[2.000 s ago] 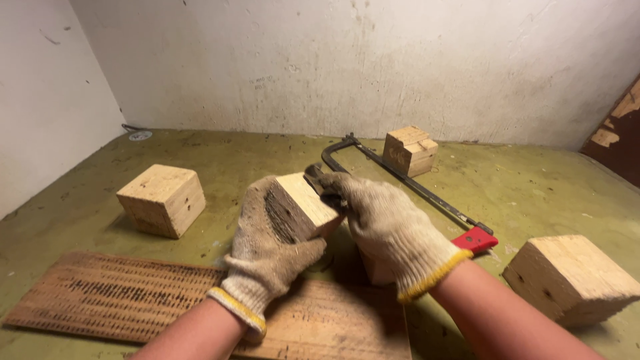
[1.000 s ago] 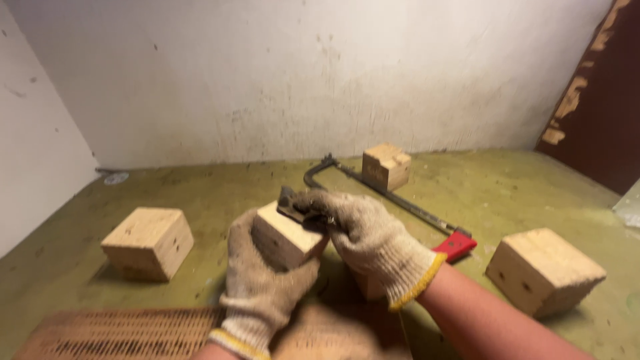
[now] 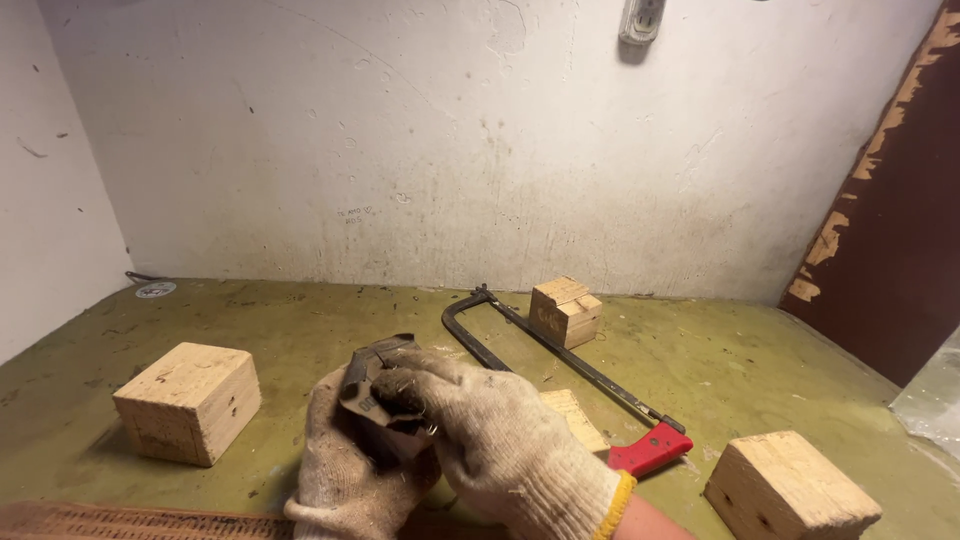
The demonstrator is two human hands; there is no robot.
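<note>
My left hand [image 3: 360,465], in a worn knit glove, is closed around a wooden block that sandpaper, fingers and shadow almost wholly hide. A folded, dark sheet of sandpaper [image 3: 366,401] lies over the block, pinched by my gloved right hand [image 3: 502,435]. Behind my right wrist, part of another wooden block [image 3: 574,420] shows. Beyond the hands lies a hacksaw [image 3: 577,364] with a red handle, a notched wooden block [image 3: 564,313] beside its far part. Further wooden blocks sit at the left [image 3: 187,401] and at the right [image 3: 795,487].
A wooden board [image 3: 142,521] with rows of dark marks lies along the near edge of the green work surface [image 3: 322,322]. White walls [image 3: 450,150] bound it behind and at left. A dark brown panel [image 3: 892,247] and clear plastic [image 3: 934,397] are at right.
The sandpaper now covers the held block, whose pale top showed one second ago. The view has tilted up, showing more wall and less of the board.
</note>
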